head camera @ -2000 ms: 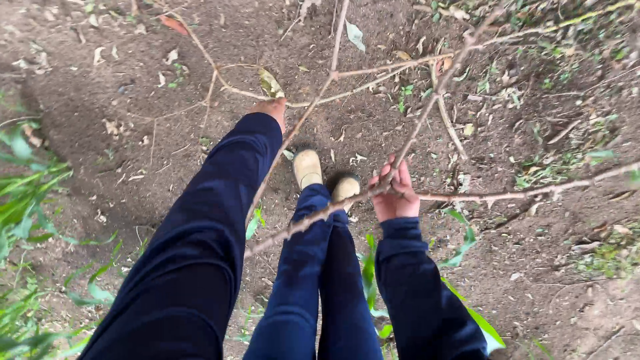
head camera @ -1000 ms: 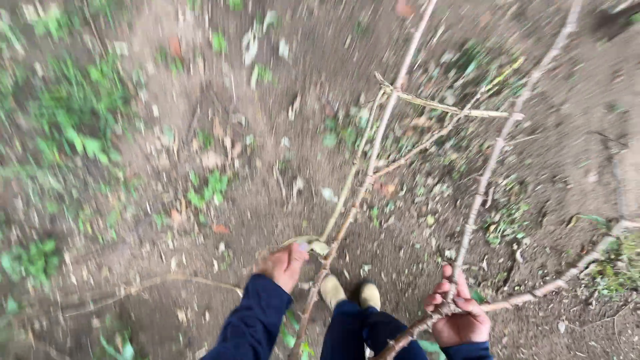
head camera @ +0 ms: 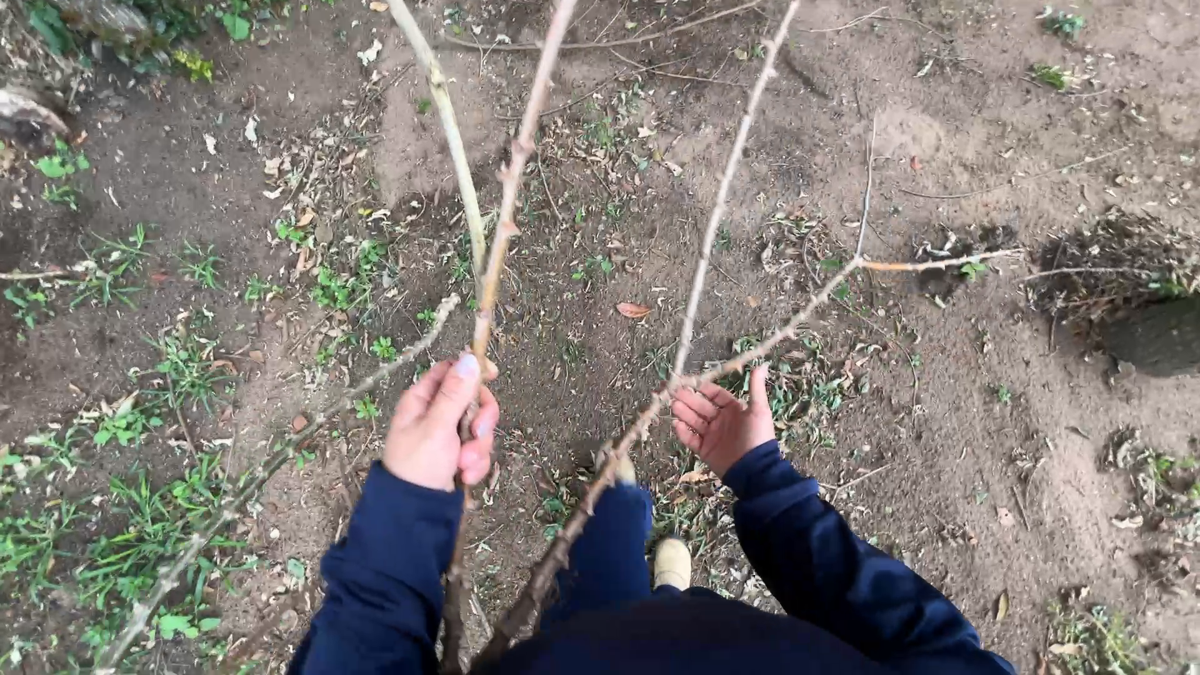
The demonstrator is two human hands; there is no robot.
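My left hand [head camera: 441, 424] grips a reddish-brown, knobbly branch [head camera: 511, 211] that runs up and away from me. A paler, smoother stem [head camera: 454, 131] meets that branch just above my fingers. My right hand [head camera: 720, 422] lies under the fork of a second branch [head camera: 614, 455], palm up, with its fingers against the wood and the thumb apart. From this fork one thin arm [head camera: 727, 183] rises steeply and another [head camera: 797, 323] slants right to a smaller fork. The lower ends of both branches pass close to my body.
A long grey stick [head camera: 234, 502] slants across the lower left above grass and weeds. At the right edge stands a stump or log end [head camera: 1158, 336] with dry debris on it. Thin fallen twigs [head camera: 609, 42] and dry leaves lie on the bare soil. My boot [head camera: 672, 562] shows below.
The view has shifted over the ground. My right hand's fingers, curled around the branch fork before, are now more extended, with the thumb off the wood. My left hand still holds its branch.
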